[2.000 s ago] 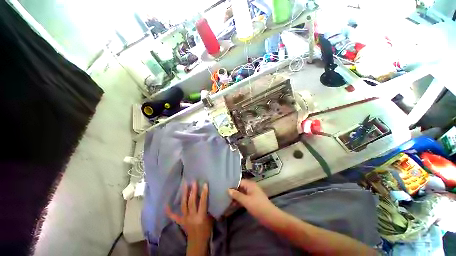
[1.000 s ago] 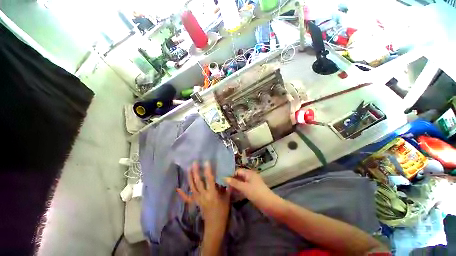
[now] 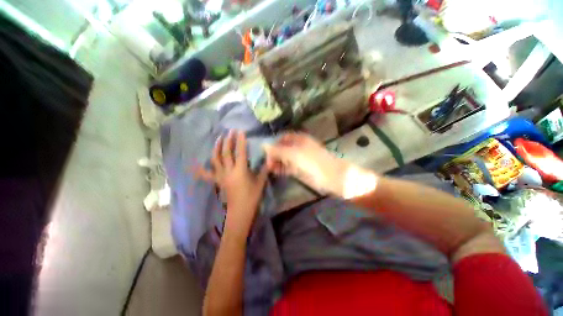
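Observation:
A grey-blue garment piece (image 3: 191, 148) lies on the table left of the overlock machine (image 3: 315, 74) and hangs toward my lap. My left hand (image 3: 233, 170) lies on it with the fingers spread. My right hand (image 3: 293, 160) is at the cloth's right edge near the machine's front left, with thumb and fingers together on the edge; it is blurred. The needle area is hidden by my right hand and the cloth. More grey cloth (image 3: 364, 241) lies over my lap.
Black thread cones (image 3: 179, 86) lie at the back left. A red-and-white spool (image 3: 383, 100) and a tool recess (image 3: 450, 111) are right of the machine. A black stand (image 3: 410, 31) is behind. Dark cloth (image 3: 31, 136) hangs at left. Bags (image 3: 487, 160) lie at right.
The view has tilted down, so the machine sits higher and red clothing shows below. Both hands have moved forward along the cloth, my right hand closer to the machine.

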